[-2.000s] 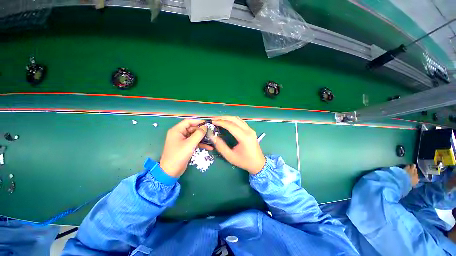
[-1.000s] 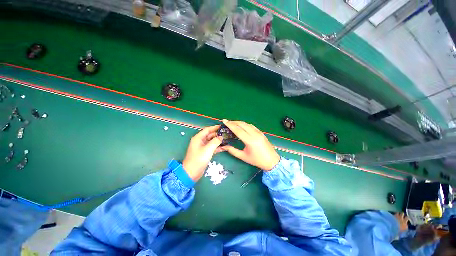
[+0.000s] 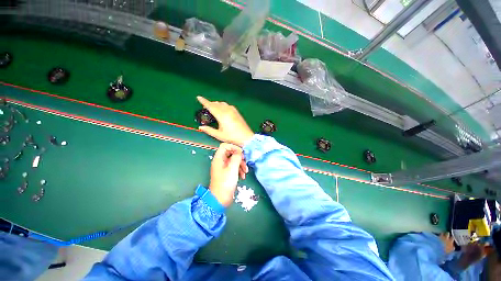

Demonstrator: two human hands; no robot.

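My right hand [image 3: 226, 123] reaches over the green belt, thumb and index finger spread around a round black unit [image 3: 205, 116]; the hand covers the unit's right side. My left hand [image 3: 225, 174], with a blue wrist band [image 3: 210, 198], is near the bench edge of the belt with fingers curled; whether it holds something small is hidden. A heap of small white pieces [image 3: 246, 198] lies on the green bench just right of my left hand. Another black unit [image 3: 267, 126] lies on the belt right of my right hand.
More black units [image 3: 119, 90] are spaced along the belt. Dark metallic parts [image 3: 38, 191] are scattered at bench left. Beyond the belt, a metal rail [image 3: 365, 110] bears plastic bags and a white box [image 3: 269, 68]. Another person's hands [image 3: 467, 251] are at lower right.
My hands have separated. The unit they held is gone from between them, and a unit now shows on the belt to their right. My right hand has moved forward and left over the belt.
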